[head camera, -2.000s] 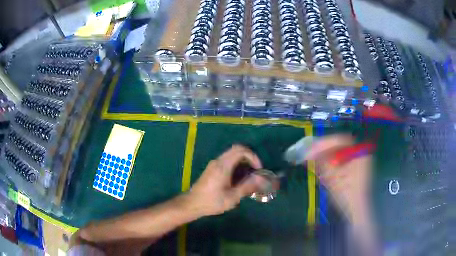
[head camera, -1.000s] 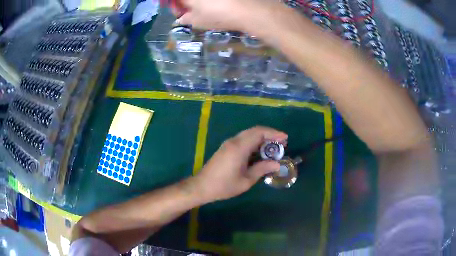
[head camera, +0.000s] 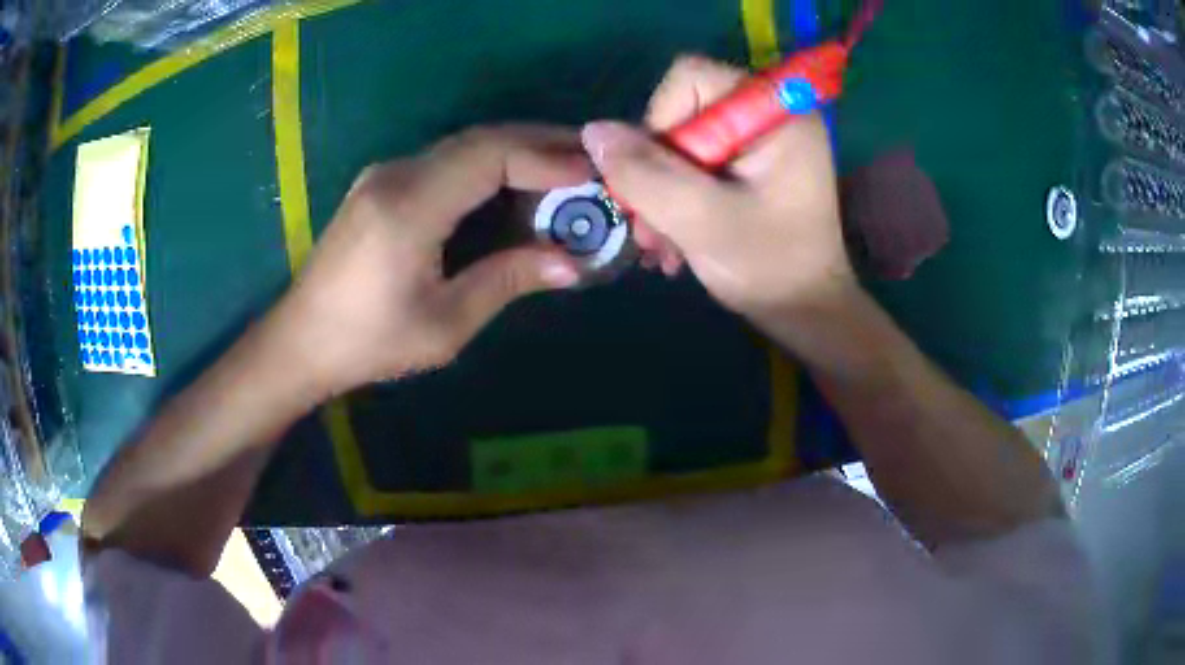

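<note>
The round metal-rimmed unit (head camera: 580, 226), with a white-grey ring and dark centre, is held face up above the mat. My left hand (head camera: 416, 247) grips its left side between thumb and fingers. My right hand (head camera: 747, 195) is at its right side and holds the red pen-like probe (head camera: 741, 124) with a blue spot, slanting down towards the unit's rim. The probe's tip is hidden by my right fingers, so contact is unclear. A red lead (head camera: 863, 18) leaves the probe's upper end.
The blue-dot sticker sheet (head camera: 114, 260) lies on the green mat (head camera: 429, 65) at left. A pinkish-brown patch (head camera: 897, 214) and a loose ring (head camera: 1062, 212) are at right. A green label (head camera: 559, 457) lies near the front edge. Clear trays (head camera: 1144, 143) stand far right.
The view has tilted down. My right hand has come back from the trays ahead to the unit with the red probe. The silver-brass disc under my left hand no longer shows clearly.
</note>
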